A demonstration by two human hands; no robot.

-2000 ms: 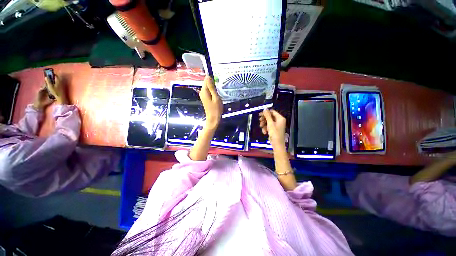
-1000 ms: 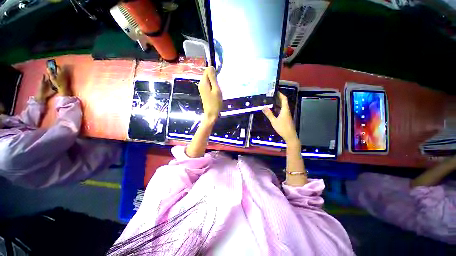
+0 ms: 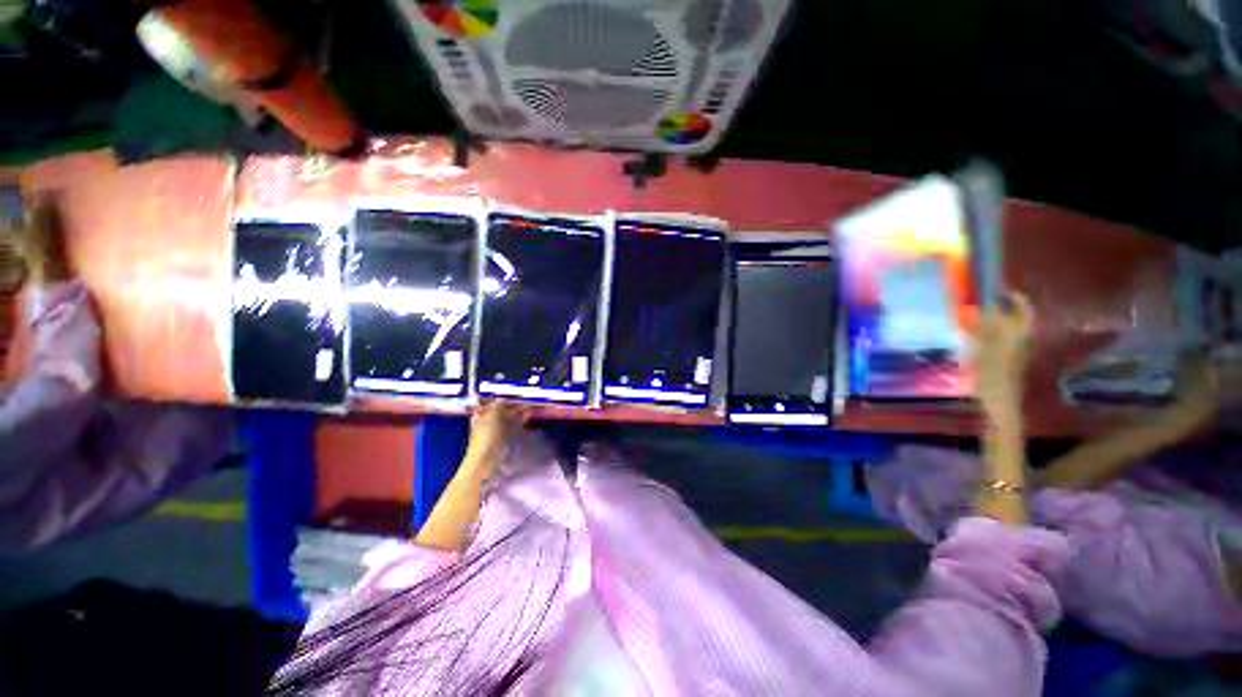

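Note:
My right hand [image 3: 1005,334] holds a tablet with a lit colourful screen [image 3: 910,293] at the right end of the row; it is tilted up and blurred, with a grey-white slab or sleeve at its right edge. My left hand [image 3: 493,425] is at the bench's front edge, by the lower edge of a dark-screened tablet [image 3: 542,311]; its fingers are partly hidden, so I cannot tell whether it grips anything. Further dark tablets lie left [image 3: 413,302] and right [image 3: 663,311] of that one. A grey-screened tablet [image 3: 782,327] lies beside the lit one.
The test chart [image 3: 595,68] stands behind the row. An orange post [image 3: 293,82] is at the back left. Below the bench is a blue bin [image 3: 273,517] with whitish layers. A neighbour's sleeve [image 3: 61,368] is at the left; another neighbour's arm [image 3: 1137,443] reaches in at the right.
The tablet held up before the chart is no longer raised. My left hand has come down to the bench edge. My right hand has moved right and holds the lit tablet. The view has shifted right.

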